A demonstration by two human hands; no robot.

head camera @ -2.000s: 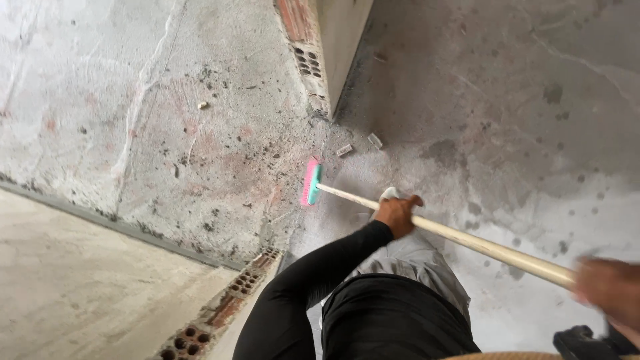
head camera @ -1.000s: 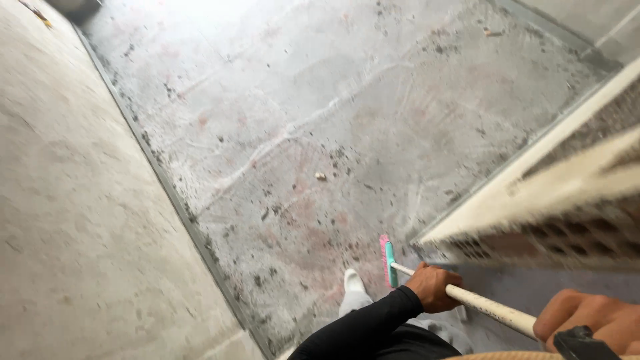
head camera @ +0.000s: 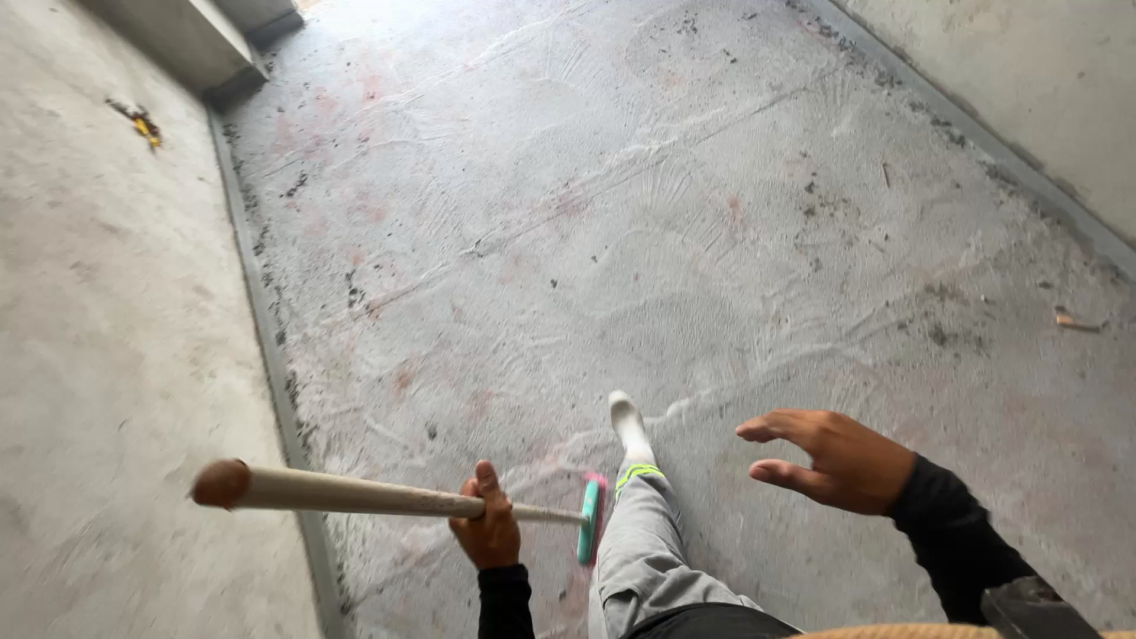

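My left hand [head camera: 488, 519] grips the pale pole of a broom [head camera: 364, 493] around its middle. The pole's rounded free end points to the left, over the base of the wall. At its other end the teal broom head [head camera: 587, 522] with pink bristles is low by the floor, close beside my leg. My right hand [head camera: 825, 457] is off the pole, held out over the floor on the right with thumb and fingers apart and nothing between them.
The rough concrete floor [head camera: 621, 293] bears dark crumbs of debris and a small tan fragment [head camera: 1076, 321] at the right. Plastered walls [head camera: 115, 355] run along both sides, and a pillar [head camera: 191, 44] juts out at the upper left. My white boot [head camera: 628, 424] stands on the floor ahead.
My right hand has let go of the pole, which both hands held before. The pole has swung over to the left side. The view has turned a lot.
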